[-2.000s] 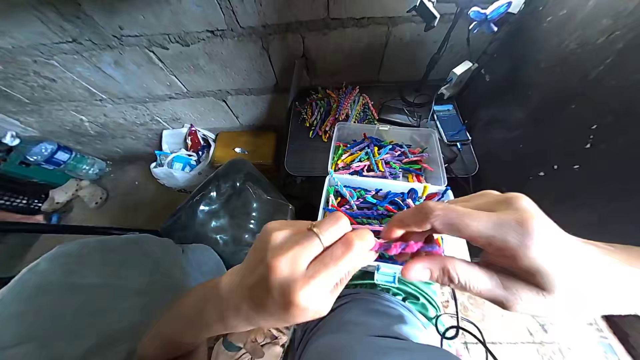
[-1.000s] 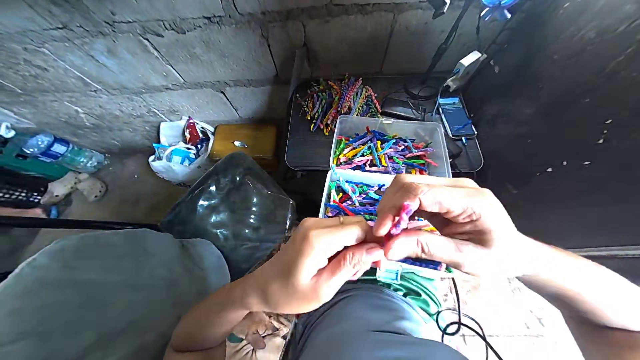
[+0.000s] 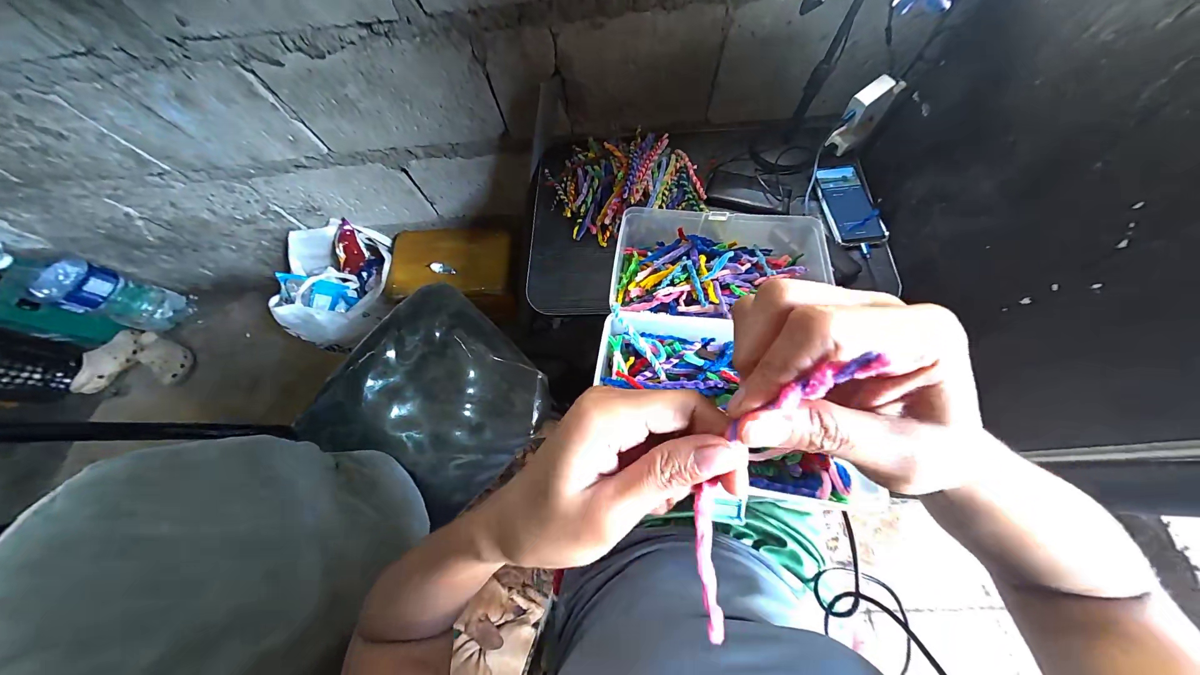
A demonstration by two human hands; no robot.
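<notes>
My left hand [image 3: 619,478] pinches a fuzzy pink strand [image 3: 705,562], whose loose end hangs down over my lap. Close against it, my right hand [image 3: 853,384] grips a twisted pink and purple piece [image 3: 816,380] between thumb and fingers, its tip pointing up to the right. A thin strand runs between the fingertips of both hands. Beneath and behind the hands lies an open clear plastic box [image 3: 614,323], its two parts filled with short twisted fuzzy pieces [image 3: 694,272] in many colours. My right hand hides some of the box.
A dark table [image 3: 572,281] holds a bundle of long twisted strands [image 3: 637,178], a smartphone [image 3: 848,206] and cables. Left are a yellow-brown box [image 3: 450,262], a white plastic bag [image 3: 328,319], a dark shiny plastic bag [image 3: 441,366], a plastic bottle [image 3: 122,295] and a grey cushioned seat [image 3: 206,553].
A pink strand now hangs below my left hand, where none showed a second ago. The twisted piece in my right hand now points up to the right.
</notes>
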